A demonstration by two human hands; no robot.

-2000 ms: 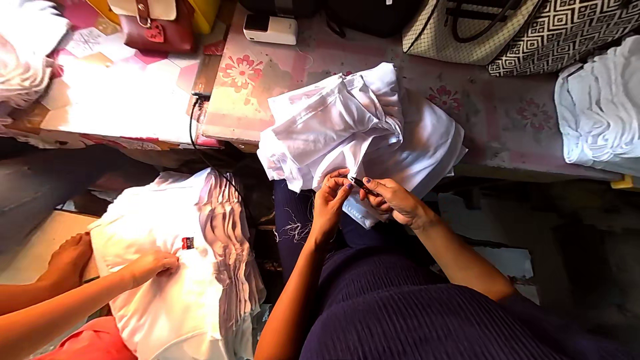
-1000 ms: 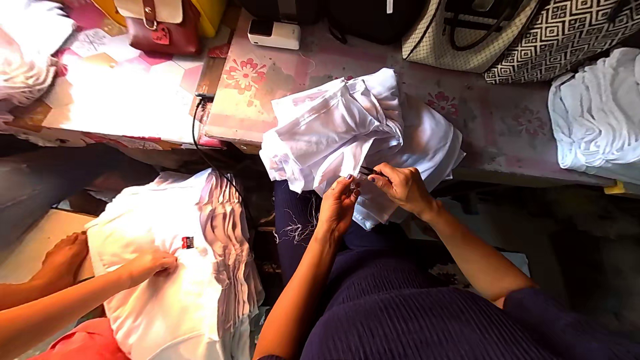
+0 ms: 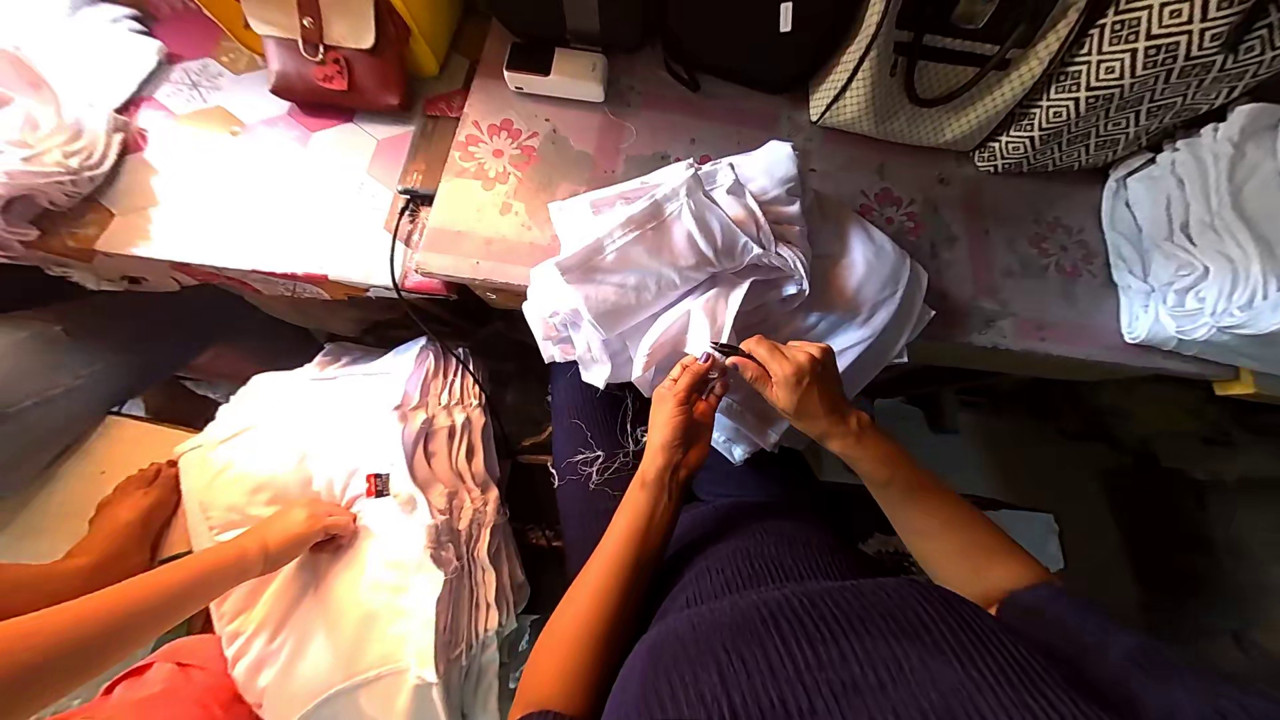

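Note:
A white garment lies bunched on the table edge and hangs over my lap. My left hand pinches an edge of its fabric between thumb and fingers. In my right hand is a small dark cutting tool, probably thread snips, its tip touching the fabric beside my left fingertips. Whether its blades are apart cannot be told. Loose white threads cling to my dark trousers, left of my left hand.
At the left, another person's hand rests on a stack of white garments. A black cable hangs from the table. Bags and a white device stand at the back; more folded white cloth lies right.
My hands stay close together at the fabric edge; the right hand and its tool have shifted slightly over the cloth. The other person's hand keeps its place on the stack.

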